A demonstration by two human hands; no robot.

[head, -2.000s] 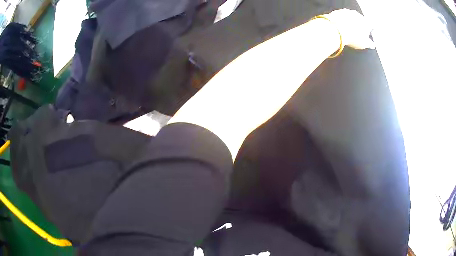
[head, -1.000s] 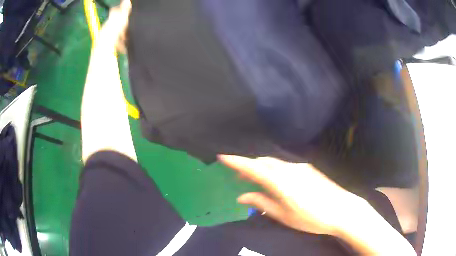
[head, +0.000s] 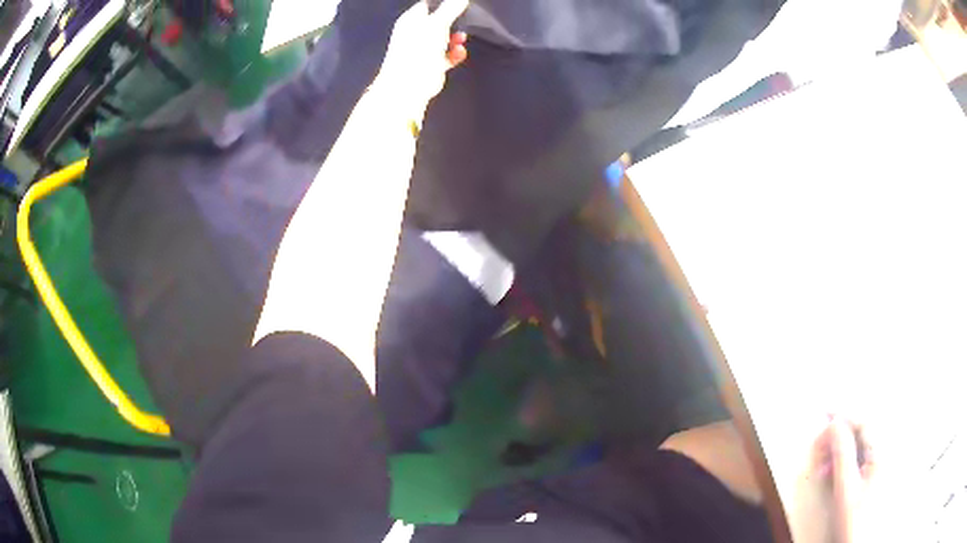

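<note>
Dark navy and black cloth [head: 509, 127] hangs in a loose heap from the top middle down to the left. My left hand [head: 424, 42] is at the top, its fingers closed on an edge of this dark garment cloth. My left forearm crosses in front of the heap. My right hand [head: 841, 461] is low at the right over the white table [head: 785, 233]; it is overexposed and blurred, and its fingers cannot be made out clearly.
The table's wooden edge [head: 708, 318] runs down the right of centre. A yellow curved bar [head: 64, 318] stands on the green floor [head: 90, 477] at the left. A white piece [head: 472, 265] shows below the cloth. Dark racks or machine parts are at the top left.
My left hand has moved to the right with the cloth. My right hand has moved from under the cloth to over the table. The cloth now hangs further left and lower, and more table shows.
</note>
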